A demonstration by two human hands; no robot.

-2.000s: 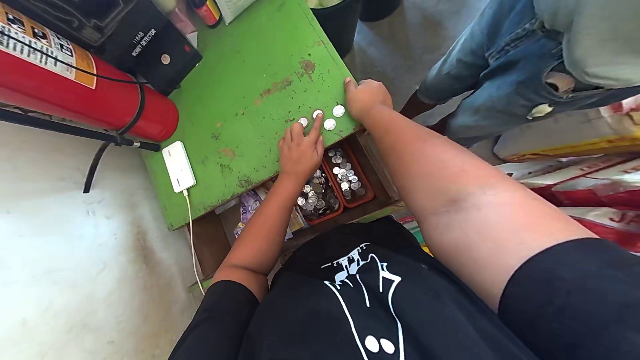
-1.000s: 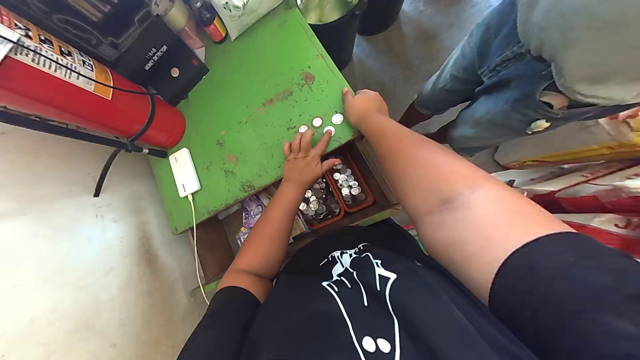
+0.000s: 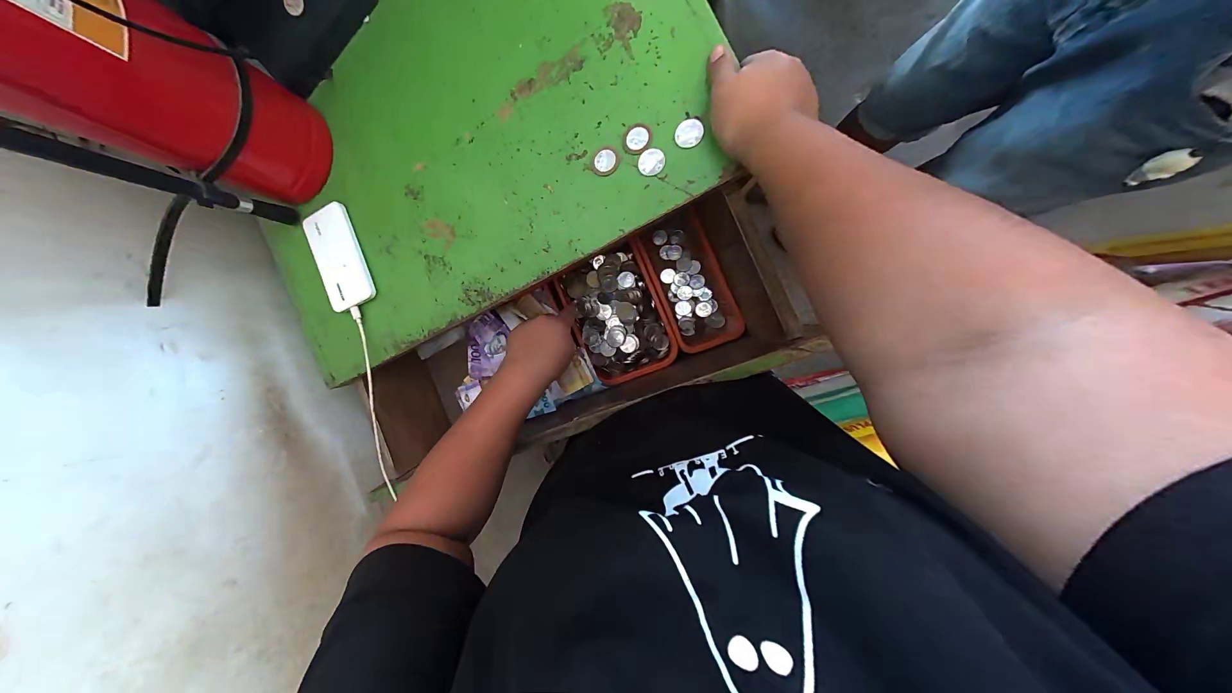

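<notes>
My left hand (image 3: pixel 541 345) is down in the open wooden drawer, over the banknotes (image 3: pixel 488 346) and beside the left orange tray of coins (image 3: pixel 616 318); its fingertips are partly hidden, so what it may hold does not show. A second orange tray (image 3: pixel 688 284) with fewer coins stands to the right of the first. My right hand (image 3: pixel 765 96) rests at the right edge of the green tabletop (image 3: pixel 462 192), thumb on top and the other fingers out of sight. Several loose coins (image 3: pixel 652 162) lie on the green surface just left of it.
A white power bank (image 3: pixel 339 256) with a cable (image 3: pixel 371 404) lies at the table's left edge. Beyond it are a red fire extinguisher (image 3: pixel 192 87) and a black box (image 3: pixel 298 34). At the upper right, a person in torn jeans (image 3: pixel 1039 96) is close to the table.
My left hand has left the loose coins on the tabletop and moved down into the drawer by the banknotes. My right hand stays at the table edge. The view has shifted.
</notes>
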